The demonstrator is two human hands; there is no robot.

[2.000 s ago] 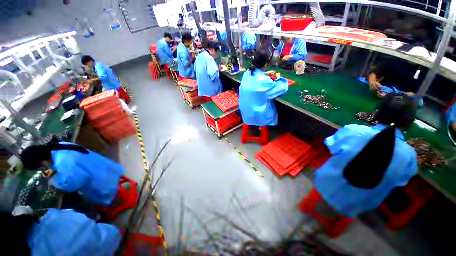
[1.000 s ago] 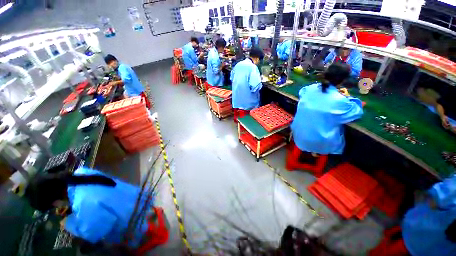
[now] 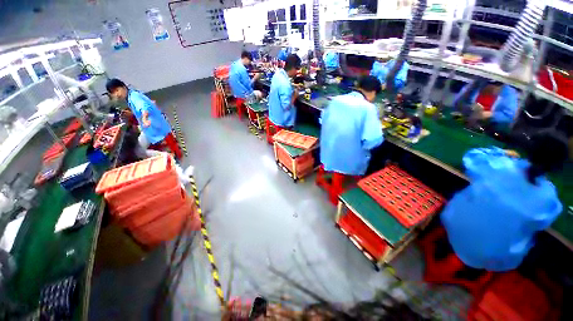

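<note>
Neither of my hands can be made out in the head view. Dark hair strands and a blurred dark mass cross the bottom edge. Nearest in front is the grey aisle floor (image 3: 261, 219). On the right stands a wheeled trolley with a green top (image 3: 376, 212), bearing a red compartment tray (image 3: 402, 193). On the left, a tall, uneven stack of red-orange trays (image 3: 147, 200) stands beside the green bench (image 3: 31, 251). A small dark object and something reddish show at the bottom edge; I cannot tell what they are.
Workers in blue smocks sit or stand along the right bench (image 3: 440, 148); the nearest worker (image 3: 502, 207) is at the right. Another worker (image 3: 146, 116) is at the left bench. Yellow-black tape (image 3: 206, 241) edges the aisle. A second, smaller trolley (image 3: 295, 153) stands farther up.
The view has moved forward along the aisle. The left tray stack and right trolley appear nearer and larger. The nearest left worker has passed out of view.
</note>
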